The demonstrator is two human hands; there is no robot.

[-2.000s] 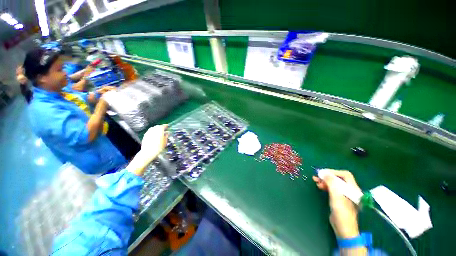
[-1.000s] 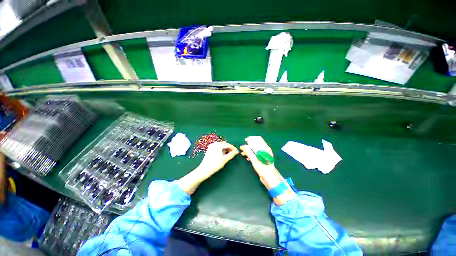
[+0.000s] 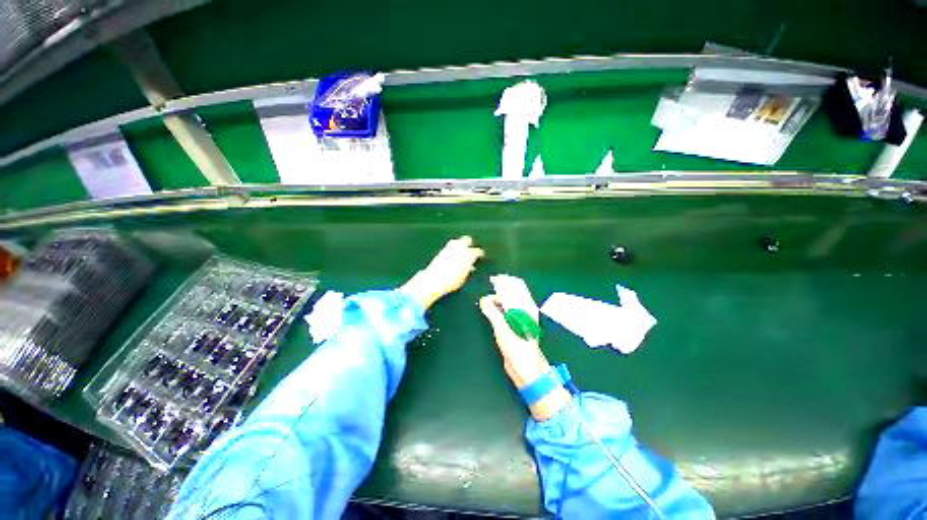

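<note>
My left hand (image 3: 447,271) reaches over the belt (image 3: 712,345), fingertips low near its rear part. A small dark spot shows at the fingertips, but whether they grip a black housing cannot be told. My right hand (image 3: 511,330) is closed around a white syringe (image 3: 511,295) with a green cap (image 3: 523,324), right of and nearer than my left hand. The syringe tip is not clear. Two glossy black housings, one nearer (image 3: 620,254) and one farther right (image 3: 771,245), lie singly on the belt. The red pile is hidden by my left arm; a few tiny specks (image 3: 428,334) show beside the sleeve.
A clear blister tray (image 3: 203,350) with black parts lies left, with stacked trays (image 3: 66,305) beyond. A small white wipe (image 3: 325,317) is partly behind my left sleeve. A larger white wipe (image 3: 602,319) lies right. A blue bin (image 3: 346,105) is on the rear panel. A blue sleeve shows far right.
My left hand has moved away from the syringe to the back of the belt, where the nearest housing lay. Its sleeve now covers the red pile. The view has shifted slightly right.
</note>
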